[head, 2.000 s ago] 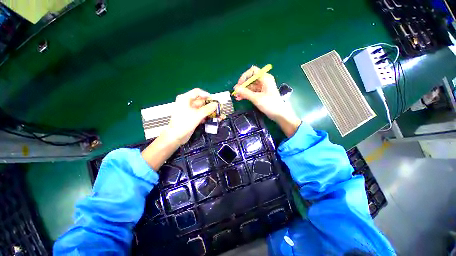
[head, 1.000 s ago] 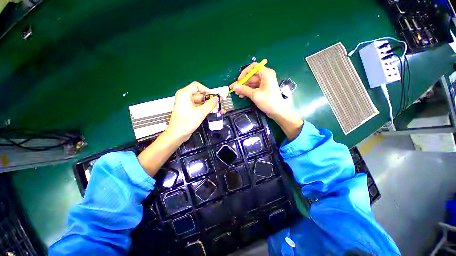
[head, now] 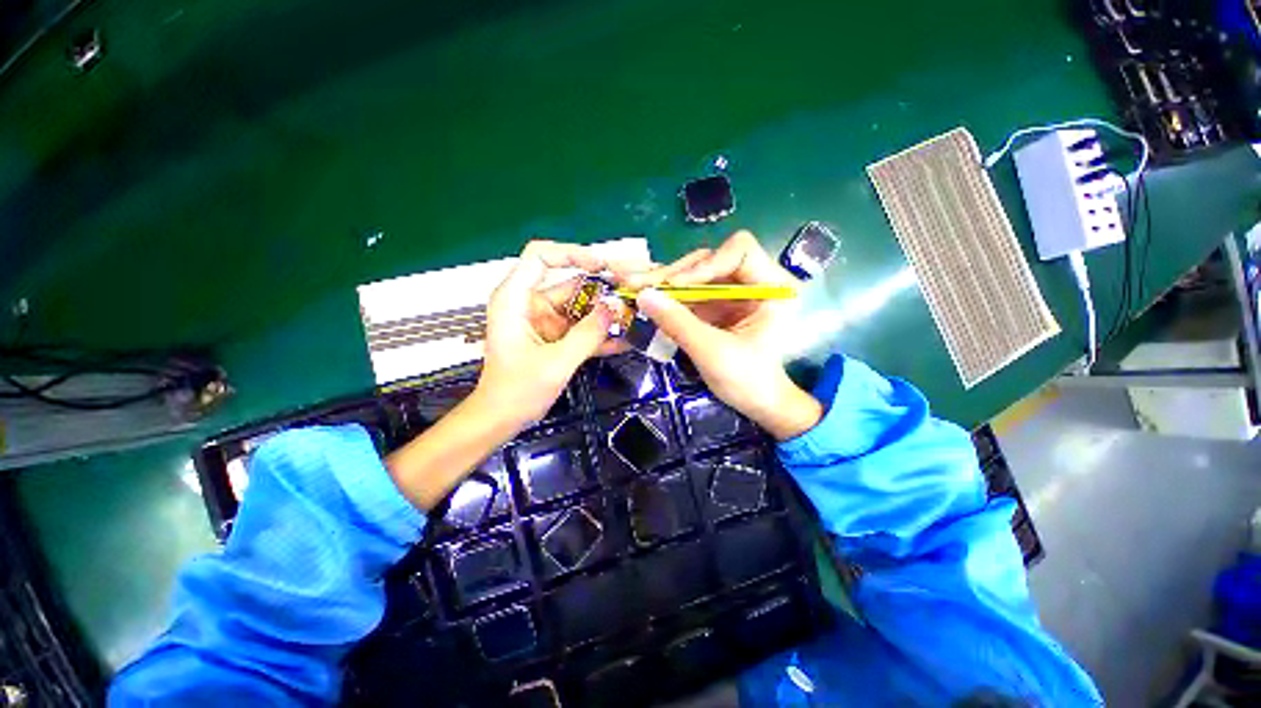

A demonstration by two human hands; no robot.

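Note:
My left hand (head: 533,339) holds a small module (head: 598,300) with gold parts, at the far edge of the black blister tray (head: 581,588). A small grey-white square piece (head: 653,336) shows at the module's right side, between my hands. My right hand (head: 733,325) holds the yellow tweezers (head: 726,292), which lie nearly level. Their points reach the module; whether they touch it is too small to tell. A white strip sheet with thin brown-grey lines (head: 422,325) lies beyond the tray, partly hidden by my left hand.
Two loose modules lie on the green bench, one dark (head: 708,198) and one with a paler face (head: 810,249). A tan strip sheet (head: 964,256) and a white power strip (head: 1068,194) with cords are at the right. Another black tray (head: 1155,69) is at the upper right.
My right hand has moved down and left to the module. The tweezers have turned from slanted to nearly level. The dark loose module, hidden before, now shows.

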